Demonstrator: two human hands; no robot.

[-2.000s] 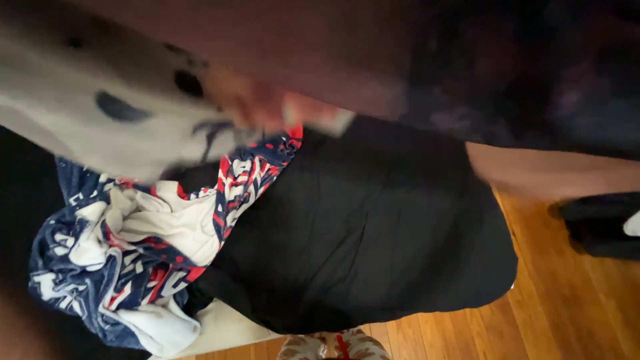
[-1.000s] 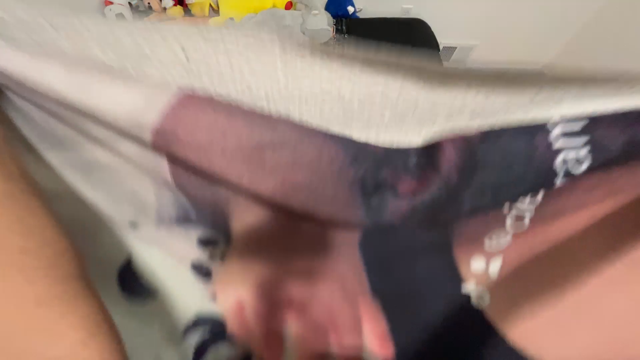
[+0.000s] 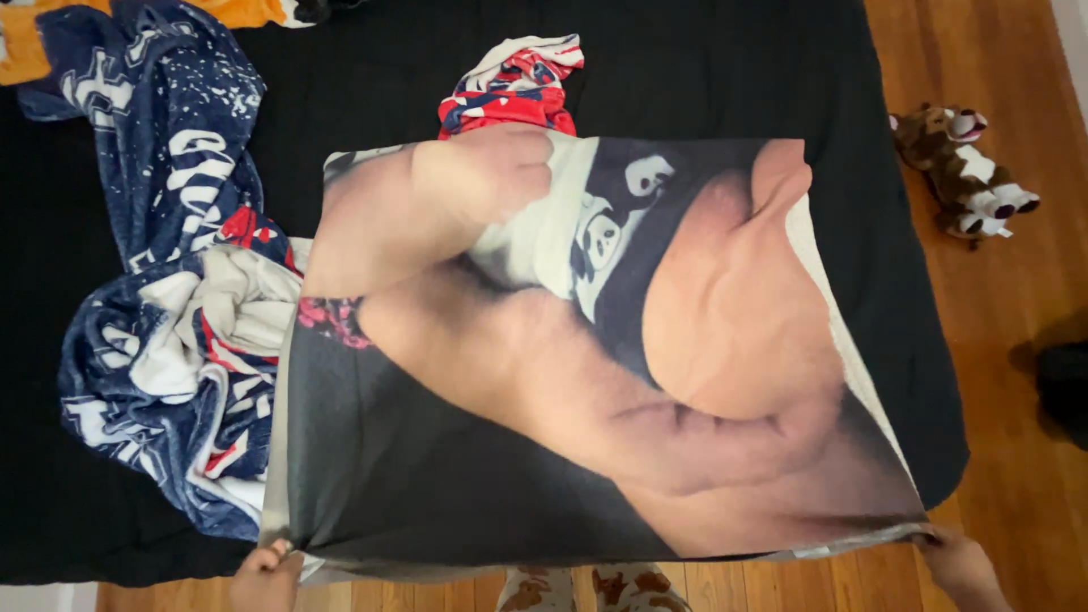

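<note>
A blanket printed with a photo (image 3: 510, 357) is spread, partly folded, over the near part of a bed with a black cover (image 3: 357, 68). At the bottom left, my left hand (image 3: 268, 578) pinches the blanket's near left corner. My right hand (image 3: 960, 565) grips its near right corner, past the bed's edge. The near edge is stretched between both hands. Left of it lies a crumpled navy, white and red fleece blanket (image 3: 161, 340). A bunched red and white cloth (image 3: 518, 89) shows beyond the far edge.
A brown and white plush dog (image 3: 969, 170) lies on the wooden floor (image 3: 1011, 306) at the right. A dark object (image 3: 1062, 391) stands near the right edge. Orange fabric (image 3: 246, 12) is at the top left. My patterned footwear (image 3: 586, 588) shows below the blanket.
The photo-printed blanket, held up close to the camera before, is now lowered and spread across the bed. Both hands are now apart at its near corners.
</note>
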